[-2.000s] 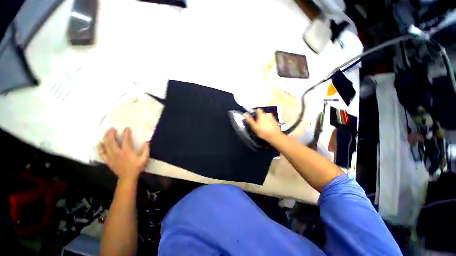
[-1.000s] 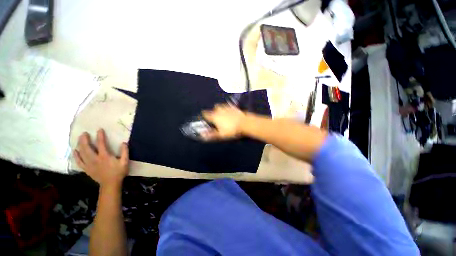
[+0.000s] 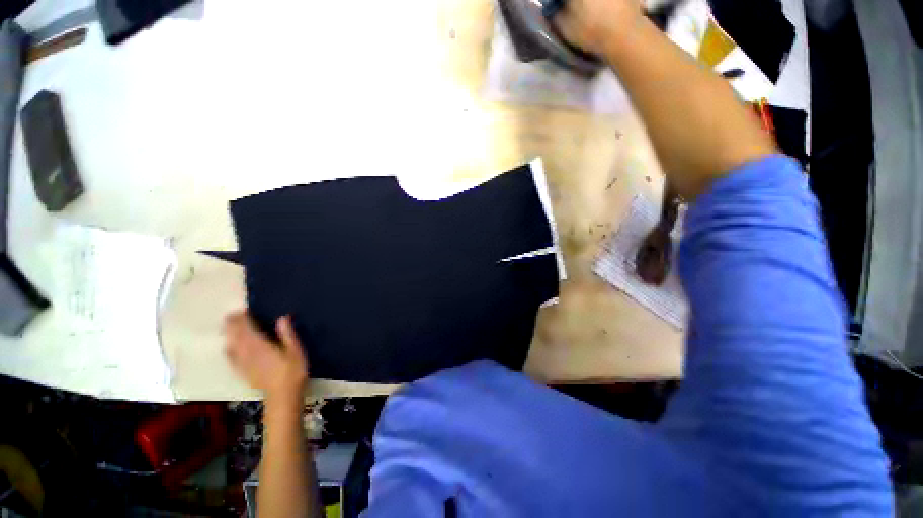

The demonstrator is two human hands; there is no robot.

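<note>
A black garment panel (image 3: 395, 283) lies flat on the white table near its front edge, with a white slit or line near its right end and a thin white edge showing along the right side. My left hand (image 3: 268, 356) is at the panel's lower left corner, slightly blurred; whether its fingers pinch the cloth is unclear. My right hand (image 3: 597, 20) is at the top edge of the picture, holding the steam iron (image 3: 541, 38) by its handle, away from the panel. The iron is partly cut off by the picture's edge. A small black point of cloth (image 3: 219, 256) sticks out left of the panel.
White pieces (image 3: 116, 309) lie at the left. A grey-brown block (image 3: 51, 152) is at the upper left. Shears (image 3: 656, 248) lie partly on a mesh pad (image 3: 640, 271), beneath my right arm. Black cloth pieces (image 3: 759, 35) lie at the upper right.
The iron and my right hand have moved off the panel, up and away to the far right. The white slit on the panel is now uncovered. My left hand has shifted onto the panel's lower left corner.
</note>
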